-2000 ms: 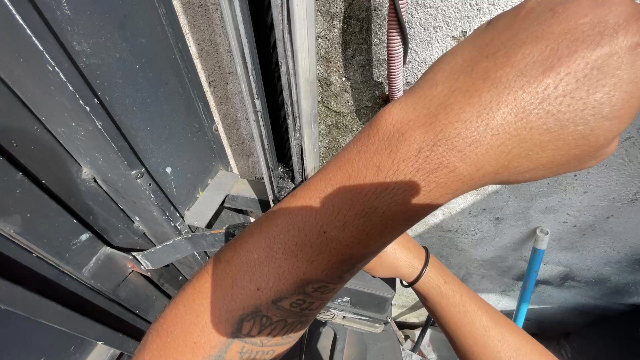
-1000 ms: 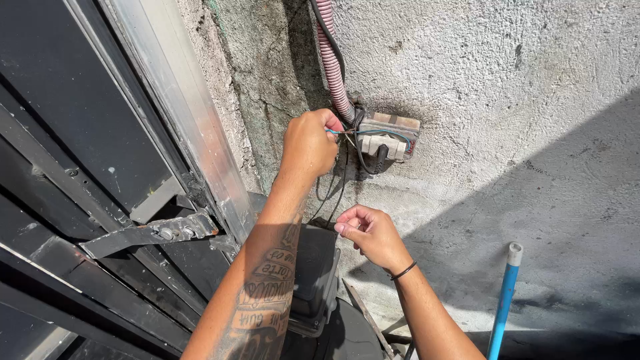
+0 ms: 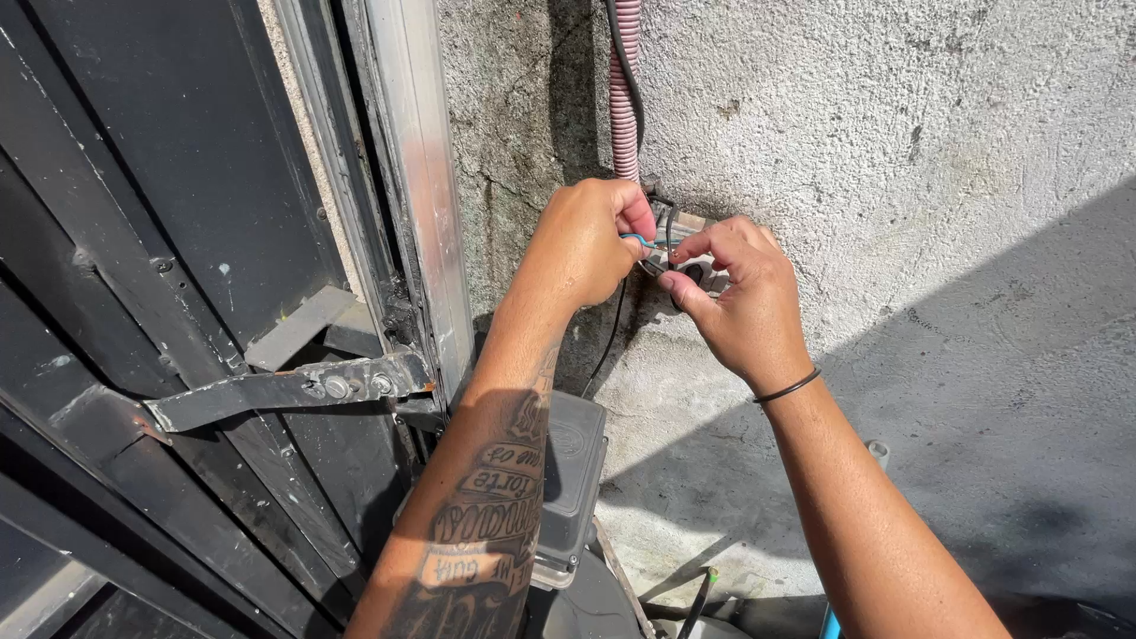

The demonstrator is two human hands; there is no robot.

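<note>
My left hand [image 3: 590, 240] pinches a thin blue electrical wire [image 3: 635, 239] between thumb and fingers, just below the end of a pink corrugated conduit [image 3: 625, 98]. Close on its right, my right hand [image 3: 744, 288] has thumb and forefinger a little apart at the thin wires; whether it grips one cannot be told. Behind both hands a wall-mounted electrical box [image 3: 697, 226] is partly hidden. A black cable [image 3: 632, 75] runs down along the conduit, and a thin black wire [image 3: 609, 342] hangs below toward a dark plastic housing [image 3: 572, 475].
A dark metal gate [image 3: 177, 204] with a bolted arm [image 3: 293, 390] stands at the left beside a metal post [image 3: 426, 186]. The rough wall [image 3: 932, 142] fills the right. Low down are a blue pole [image 3: 831, 624] and a dark rod with a green tip [image 3: 701, 599].
My right hand has moved up from below to the wires beside my left hand. Two seconds ago my left forearm crossed the view, with the left hand at upper right.
</note>
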